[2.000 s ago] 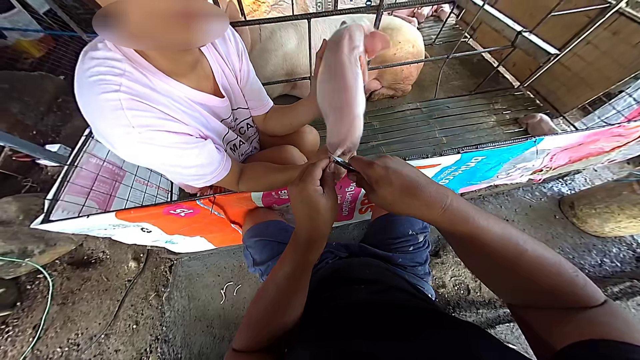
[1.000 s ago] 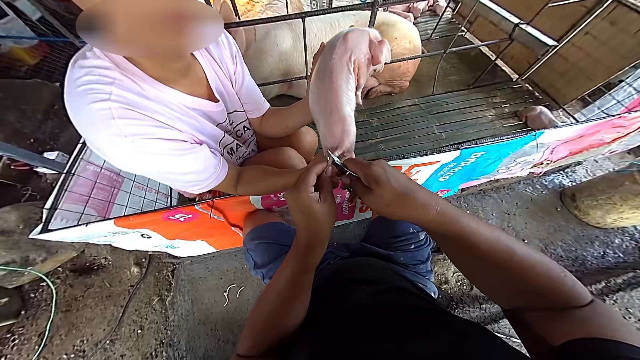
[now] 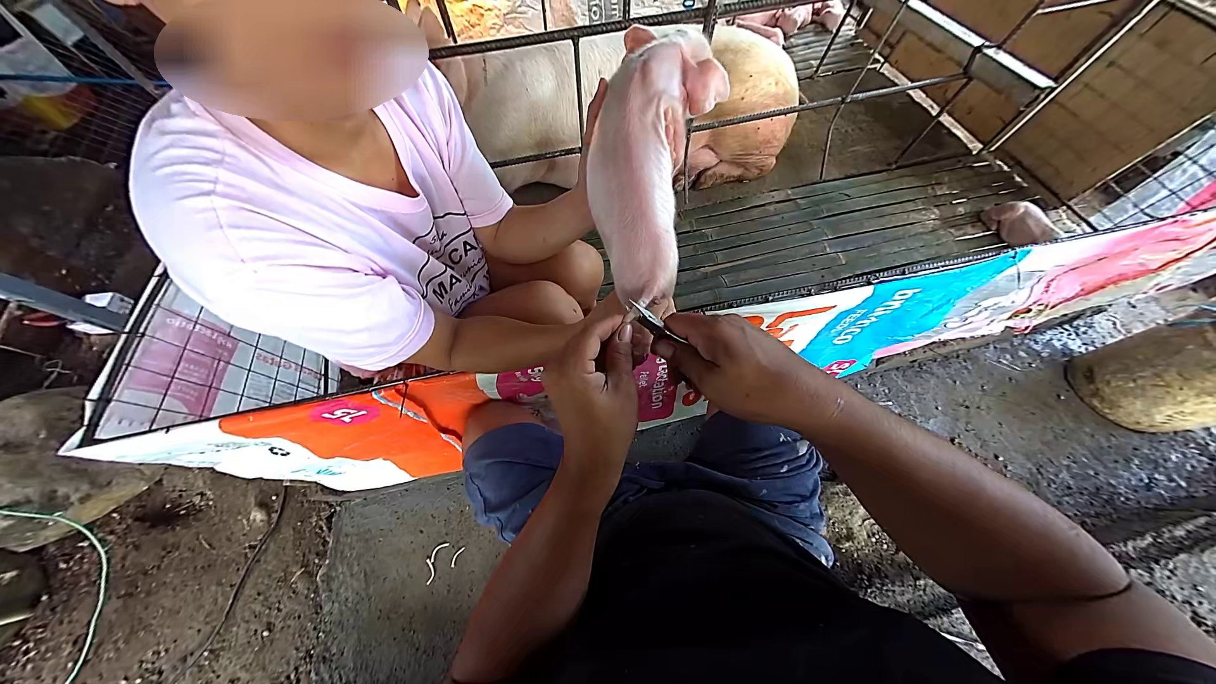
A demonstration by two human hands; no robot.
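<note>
A pale pink piglet (image 3: 638, 180) is held up by another person in a light pink shirt, with that person's hands at its body and rear end. My right hand (image 3: 731, 366) grips a small metal cutting tool (image 3: 655, 321), likely scissors or a blade, whose tip lies at the piglet's rear. Close beside it, my left hand (image 3: 598, 366) has thumb and fingers pinched together just below the piglet's rear; what lies between them is too small to tell.
A wire and rebar pen wall (image 3: 845, 100), lined with printed feed-sack sheeting (image 3: 912, 304), runs across. Behind it a large pig (image 3: 750, 85) lies on a bamboo slat floor (image 3: 798, 228), with another piglet (image 3: 1019, 223) at right. A rounded stone or log (image 3: 1149, 375) stands at far right.
The piglet's head and upper body have shifted between frames, its head now turned to the right. My hands stay at its rear with the metal tool.
</note>
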